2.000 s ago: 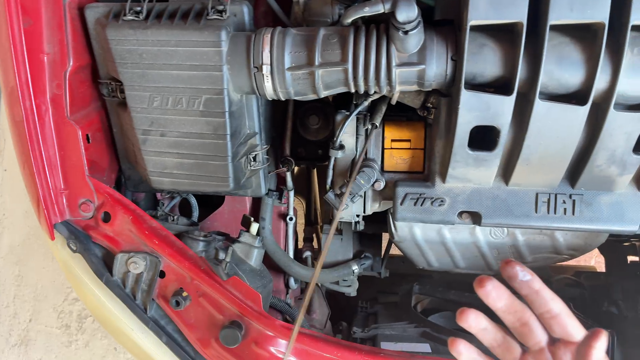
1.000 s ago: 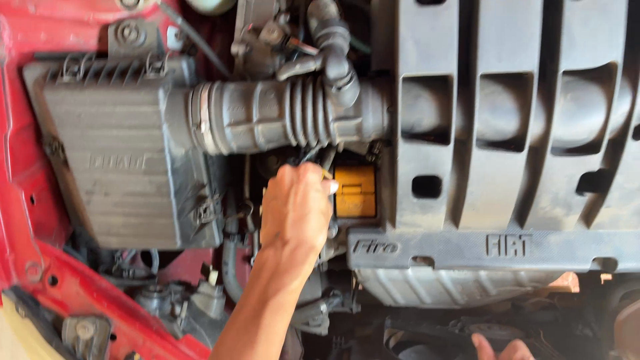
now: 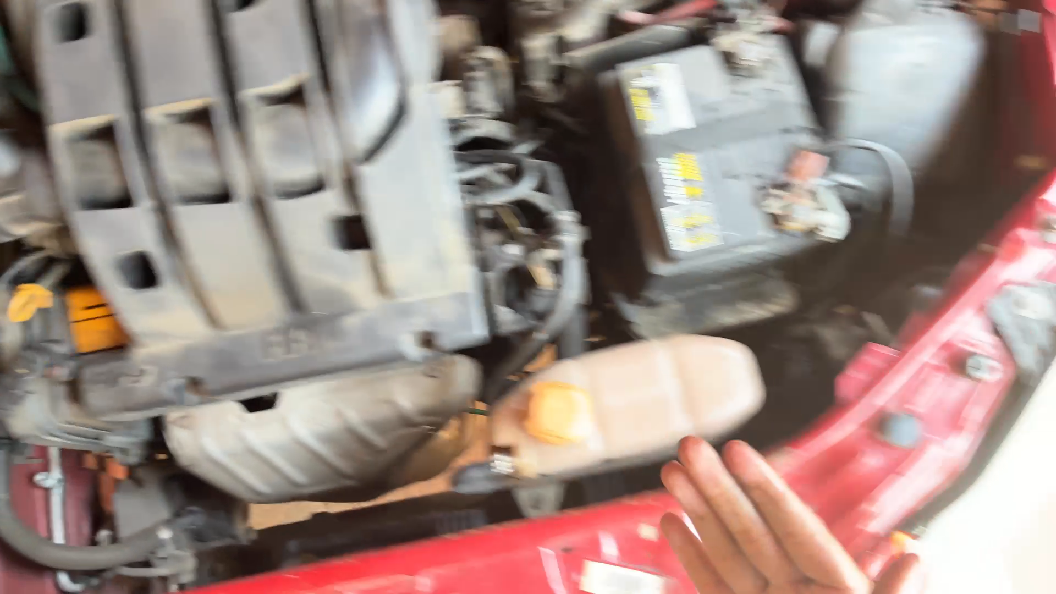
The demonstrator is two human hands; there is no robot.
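My right hand (image 3: pixel 763 524) is at the lower right, empty, with its fingers apart and pointing up and left. It hangs over the red front edge of the engine bay, just below a pale coolant expansion tank (image 3: pixel 660 400) with a yellow cap (image 3: pixel 559 412). My left hand is out of view. At the far left, a yellow dipstick handle (image 3: pixel 30 303) stands beside the orange oil filler cap (image 3: pixel 96 318). The ribbed grey plastic engine cover (image 3: pixel 412 239) fills the upper left. The picture is blurred.
A black car battery (image 3: pixel 718 148) with clamped terminals sits at the upper right. A metal heat shield (image 3: pixel 322 429) lies below the engine cover. The red front crossmember (image 3: pixel 462 553) runs along the bottom. Hoses and wiring (image 3: pixel 561 280) lie between cover and battery.
The view has swung far to the right. My left hand, earlier near the oil filler cap, is out of view. The thin rod seen two seconds ago no longer shows; a yellow handle now shows there.
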